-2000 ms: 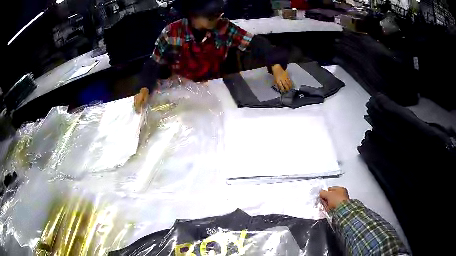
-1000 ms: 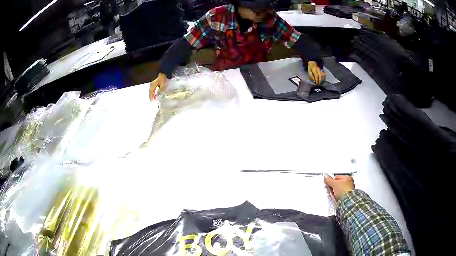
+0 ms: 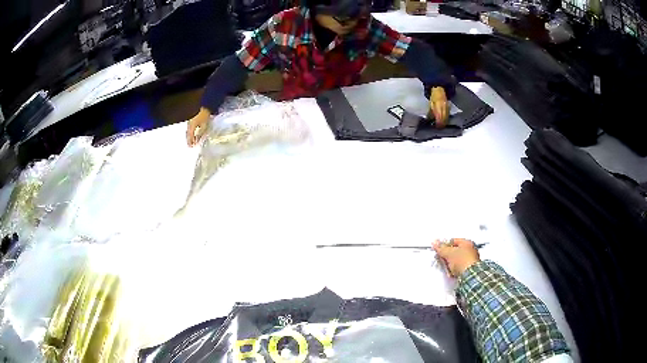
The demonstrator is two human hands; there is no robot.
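A bagged dark grey shirt (image 3: 284, 319) lies at the bottom centre under glossy clear film with yellow "BOY" letters; its lower part is cut off by the frame edge. My right hand (image 3: 457, 257), in a plaid sleeve, is above and right of the shirt's collar, with thumb and fingers closed together at the bag's upper right area. The clear film there is faint in the glare. The hand is beside the near edge of a stack of white sheets (image 3: 397, 205), which is washed out. My left hand is not in view.
A co-worker in red plaid stands opposite, one hand on a folded dark garment (image 3: 333, 117) with a pale sheet. Clear bags (image 3: 85, 305) with yellow-gold print lie at left. A tall pile of dark garments (image 3: 582, 213) stands at right. A blue object (image 3: 131, 113) shows beyond the table.
The whole view has shifted slightly. My right hand has moved a little up and left relative to the white stack's edge. The co-worker's hand remains at the garment's collar.
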